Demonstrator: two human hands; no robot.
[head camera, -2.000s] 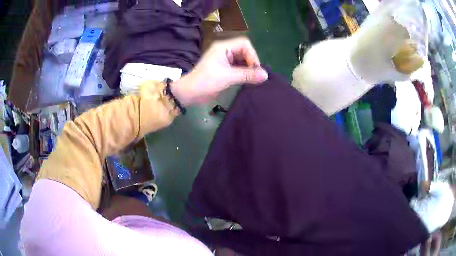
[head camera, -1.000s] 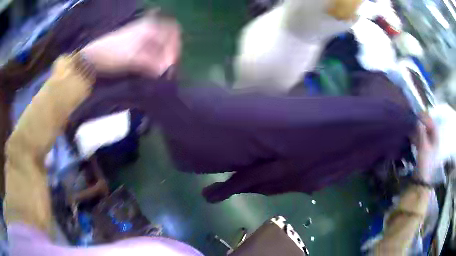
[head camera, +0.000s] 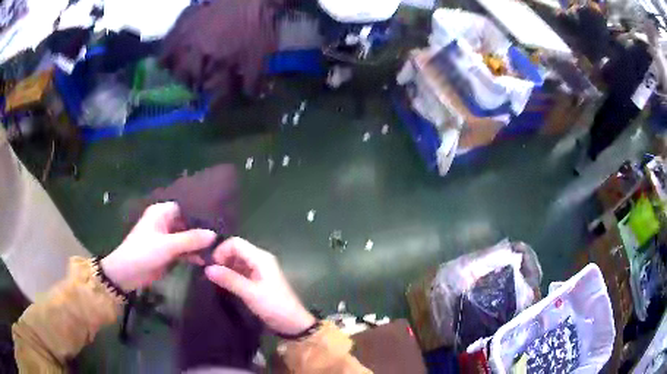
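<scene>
The dark plum garment (head camera: 219, 329) hangs below my two hands, with a blurred flap of it behind them. My left hand (head camera: 157, 247) pinches a dark edge of the cloth between thumb and fingers. My right hand (head camera: 252, 281) is close beside it, its fingertips on the same edge. The fingertips nearly touch. The cloth between them is partly hidden by the fingers, and I cannot tell whether a small tool is there.
The cream-white dress form (head camera: 33, 219) stands at the left edge. The green floor (head camera: 336, 182) has white scraps on it. A white-lined basket (head camera: 596, 292) and a carton with plastic (head camera: 439, 292) are lower right. A blue crate (head camera: 146, 124) is upper left, more plum cloth (head camera: 219, 44) beside it.
The view has turned; the dress form is now at the left edge. My hands were far apart with the garment stretched between them, and are now together at one edge. The garment hangs down.
</scene>
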